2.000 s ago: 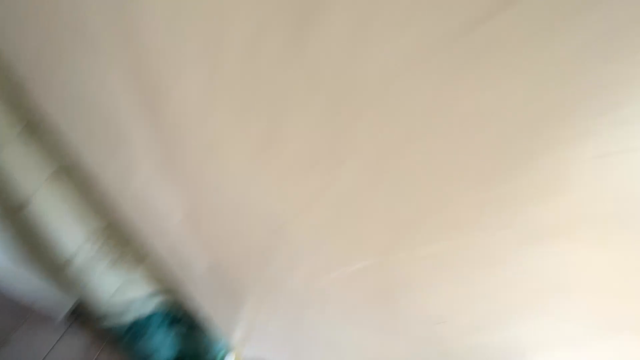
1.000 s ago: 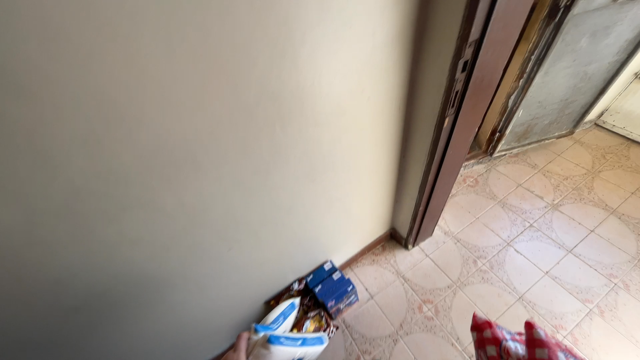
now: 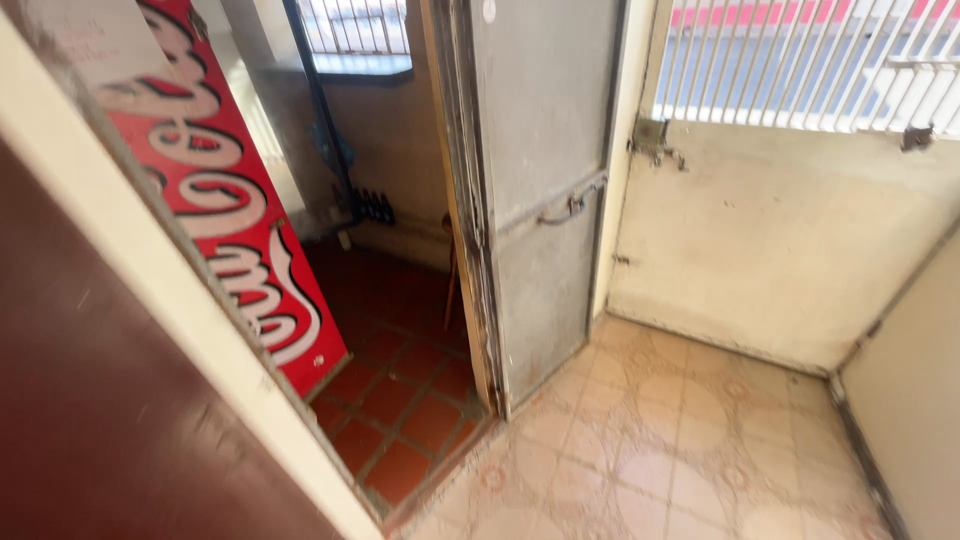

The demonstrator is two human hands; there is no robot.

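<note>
Neither my left hand nor my right hand shows in the head view, so what they hold or touch is hidden. A grey metal door with a bar latch stands open beside a doorway near the middle. Through the doorway, a red Coca-Cola panel leans in the picture at the left. Several dark bottles stand by the far wall of that room.
A dark reddish-brown surface and a cream door frame border the left. Patterned tile floor leads to a cream metal gate with a lock and bars above. Terracotta tiles cover the inner room's floor.
The view has swung far from the wall to the doorway and gate. The hand with blue-and-white packs, the blue boxes and the red checked cloth of a second ago are out of view.
</note>
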